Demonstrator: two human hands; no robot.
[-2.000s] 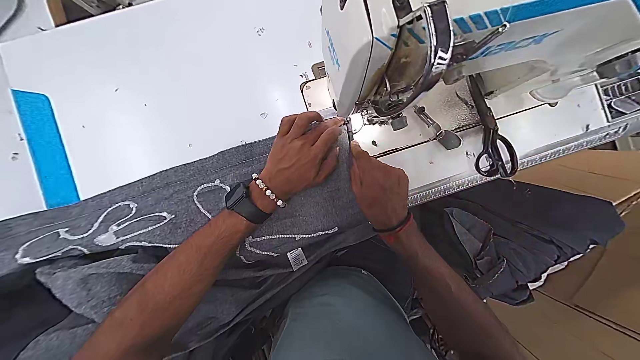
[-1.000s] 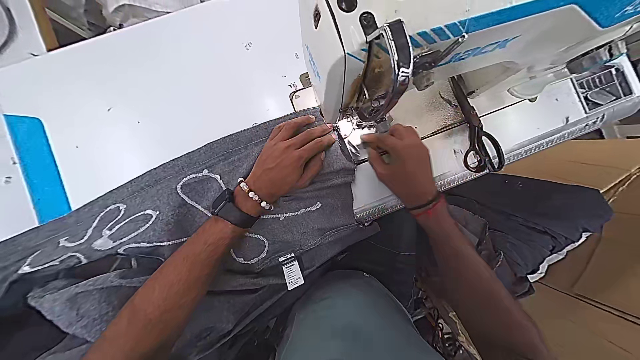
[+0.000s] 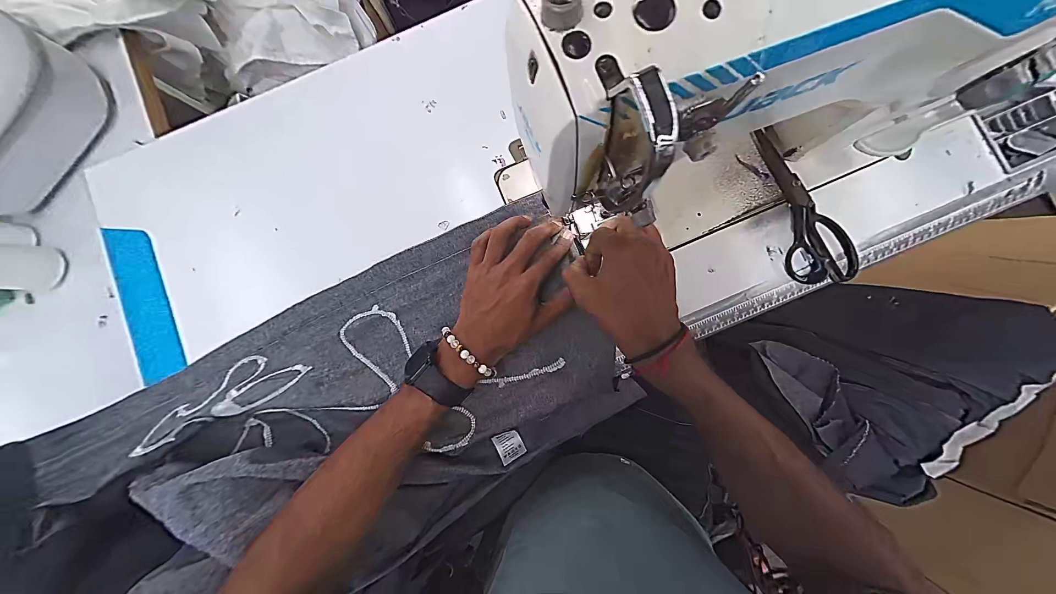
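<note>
Dark grey denim fabric (image 3: 313,330) with white looped cord-like stitching lies across the front of the table and under my hands. My left hand (image 3: 511,289), wearing a watch and a beaded bracelet, rests on the cloth with its fingertips by the presser foot (image 3: 587,219) of a white Jack sewing machine (image 3: 561,107). Right beside it my right hand (image 3: 631,285) is curled at the fabric's edge near the foot; whether it pinches the cloth is hidden by its own fingers. A small white label (image 3: 509,446) with writing is on the fabric.
Black-handled scissors (image 3: 813,235) lie on the machine bed, right of my right hand. A measuring tape strip (image 3: 759,301) runs along the table's front edge. Dark cloth (image 3: 924,371) lies over cardboard (image 3: 990,503) at the right. White cloth (image 3: 280,37) is heaped behind the table (image 3: 330,173).
Between the two earlier frames my right hand moved up beside the presser foot; now its fingers are curled nearer my left hand. The view has shifted.
</note>
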